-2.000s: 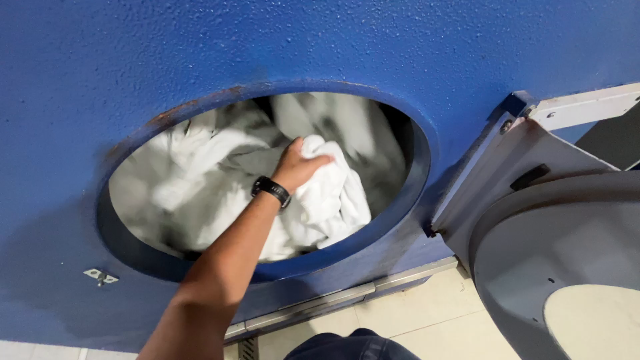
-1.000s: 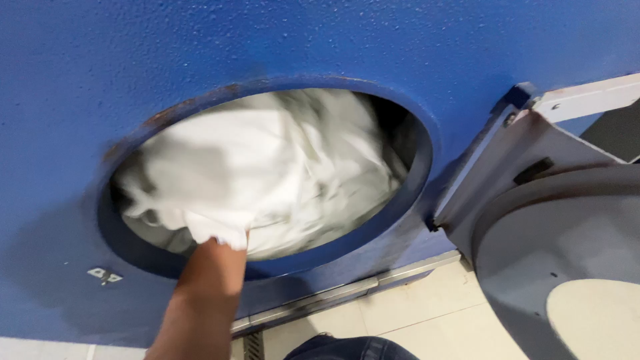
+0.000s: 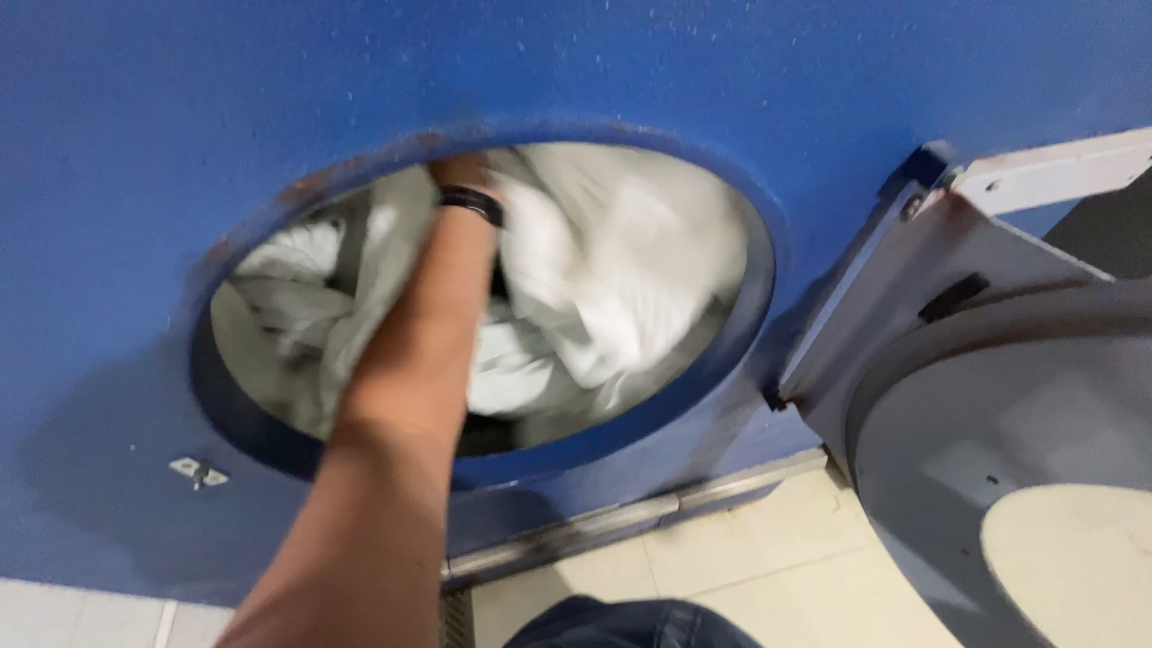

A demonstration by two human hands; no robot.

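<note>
A round opening in a blue metal machine front shows white cloths, blurred and bunched inside the drum. My left forearm reaches up across the opening, with a dark band at the wrist. My left hand is deep inside, near the upper rim and beside the cloths. Its fingers are hidden, so whether it grips cloth cannot be told. My right hand is out of view.
The machine's grey round door stands swung out at the right on a metal hinge bracket. A small metal catch sits left of the opening. Pale floor tiles and a dark-clothed knee show below.
My left hand has moved from the lower part of the opening to deep inside near its upper rim. The white cloths have shifted. Two seconds ago the hand was on a bunched white cloth.
</note>
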